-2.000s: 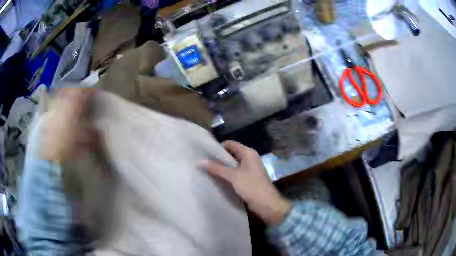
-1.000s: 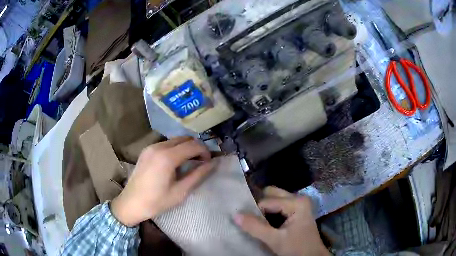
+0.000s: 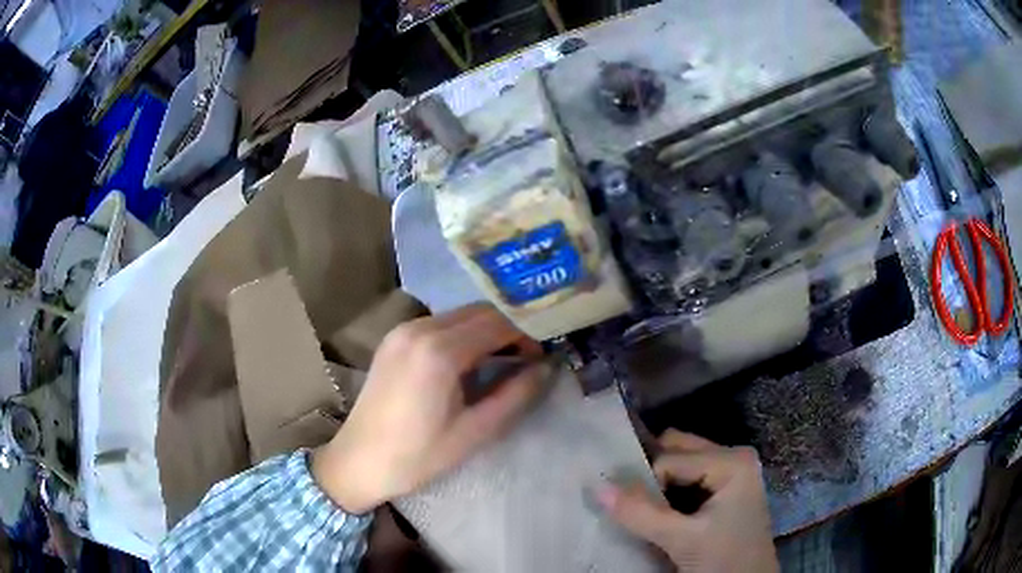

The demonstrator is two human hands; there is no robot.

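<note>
A pale fabric panel [image 3: 521,481] lies under both hands, its far end at the needle area of the cream overlock machine [image 3: 538,241] with the blue label. My left hand [image 3: 431,397] rests on the panel close to the needle area, fingers bent; its fingertips are partly hidden. My right hand [image 3: 700,504] grips the panel's right edge nearer to me, thumb on top, fingers curled at the edge. The presser foot is mostly hidden by the machine head and my left hand. A brown fabric panel [image 3: 336,241] lies rumpled left of the machine.
Red-handled scissors [image 3: 973,282] lie right of the machine. A lint heap [image 3: 801,431] sits by its front opening. Pale stacked panels [image 3: 123,381] are at the left. Behind them are a pale bin [image 3: 196,123] and brown cut pieces [image 3: 300,67].
Both hands moved from spreading the panel to its edge at the needle area. Over the last second the hands keep nearly the same grip, while the view has shifted and the machine appears further right.
</note>
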